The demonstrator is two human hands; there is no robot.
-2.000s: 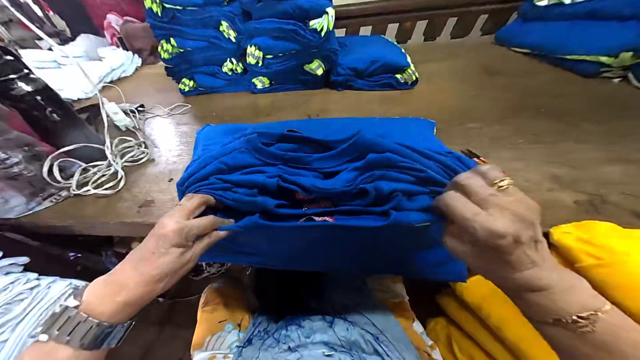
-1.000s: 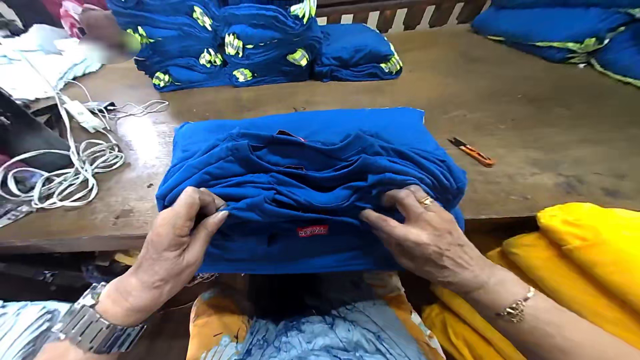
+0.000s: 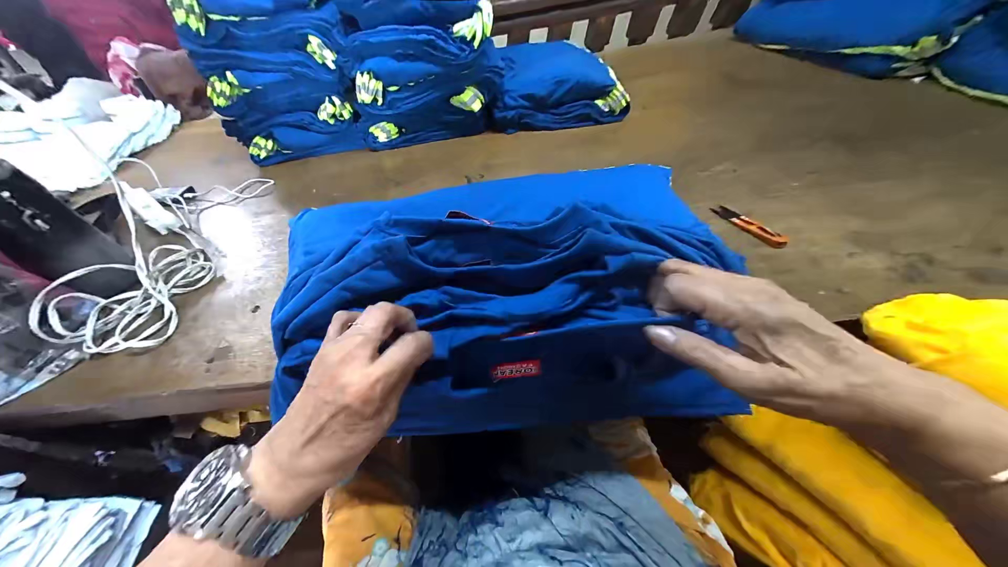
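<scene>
A pile of blue knit garments (image 3: 504, 244) lies before me on the wooden table, its near edge reaching over the table's front. Several gathered necklines run across it, and a small red label (image 3: 516, 370) shows inside the nearest one. My left hand (image 3: 362, 362) pinches a fold of blue fabric left of the label, a metal watch on its wrist. On the right side of the pile, my right hand (image 3: 732, 331) has thumb and fingers spread around the cloth edge; whether it grips any fabric I cannot tell.
Orange-handled thread snips (image 3: 752, 227) lie right of the pile. Folded blue bundles with yellow-green ties (image 3: 362, 79) stand behind, and more blue fabric (image 3: 866, 31) lies back right. A white coiled cable (image 3: 150, 307) is at left. Yellow cloth (image 3: 937, 339) is near right. Another person's hand (image 3: 169, 75) shows back left.
My right hand has moved right from near the label, its thumb and fingers now wider apart. My left hand still holds the fabric. The nearest neckline is spread differently around the label.
</scene>
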